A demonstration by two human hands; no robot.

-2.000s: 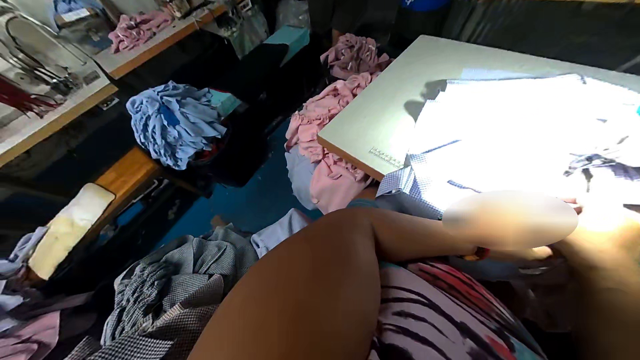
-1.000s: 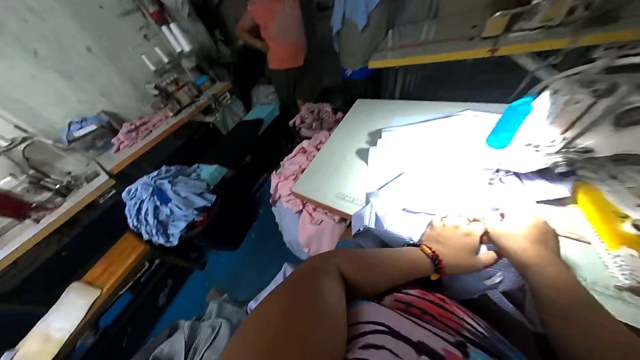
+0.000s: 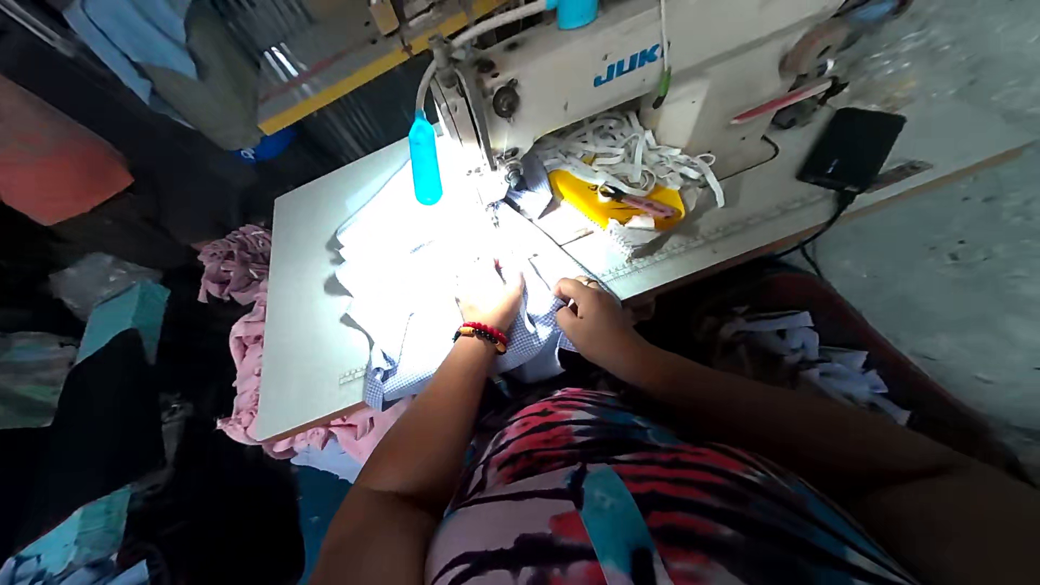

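Blue-and-white checked fabric [image 3: 414, 366] lies on the sewing table [image 3: 305, 325], partly washed out by bright light. My left hand [image 3: 491, 296], with a beaded bracelet at the wrist, rests on the fabric in front of the needle; glare hides its fingertips. To its right, my right hand [image 3: 593, 317] pinches the fabric near the table's front edge with curled fingers. Beyond both hands stands a Juki industrial sewing machine [image 3: 585, 69], its presser foot area [image 3: 496, 195] above the cloth. A blue tube-shaped lamp or cover [image 3: 425, 158] hangs left of the needle.
White fabric strips [image 3: 626, 150] and a yellow piece [image 3: 609, 203] with small snips [image 3: 638, 201] lie under the machine arm. A black device [image 3: 851, 150] with a cable sits at the right. Pink cloth [image 3: 248, 349] is heaped left of the table; scraps [image 3: 812, 353] lie below right.
The view has swung far to the right, bringing the whole machine into view. My hands, close together a second ago, are now farther apart on the fabric.
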